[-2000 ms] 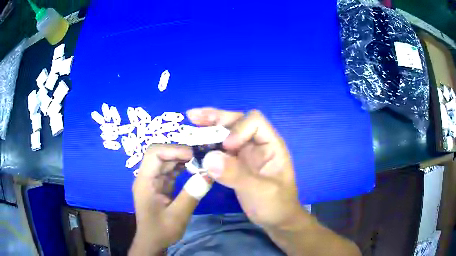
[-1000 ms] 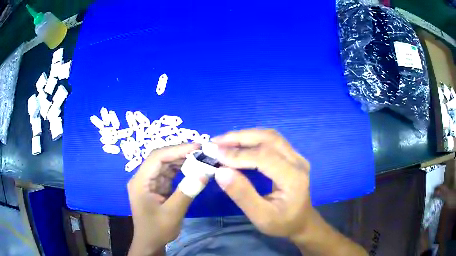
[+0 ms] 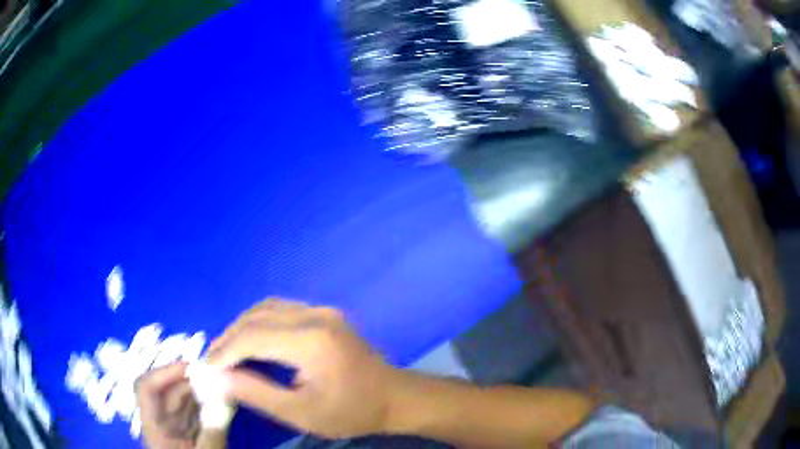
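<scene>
My right hand [image 3: 294, 364] is at the lower left of the view, its thumb and forefinger closed on a small white plastic piece [image 3: 207, 384]. My left hand [image 3: 168, 408] is beside it, cut off by the bottom edge, with its fingers at the same piece. The picture is blurred, so the piece's details and the finger coverings are hard to tell apart. A pile of white oval plates [image 3: 114, 373] lies on the blue sheet [image 3: 237, 193] just left of my hands. One single plate [image 3: 115, 288] lies above the pile.
A crinkled clear bag with dark contents [image 3: 474, 88] lies beyond the sheet. A shallow cardboard tray of white pieces [image 3: 645, 74] is at upper right. A brown carton [image 3: 614, 307] stands below the bench at right. White housings [image 3: 22, 373] show at the left edge. A person's arm shows at upper right.
The view has swung to the right and tilted, so the sheet, pile and both hands now show further left and lower. My hands are still together at the white piece.
</scene>
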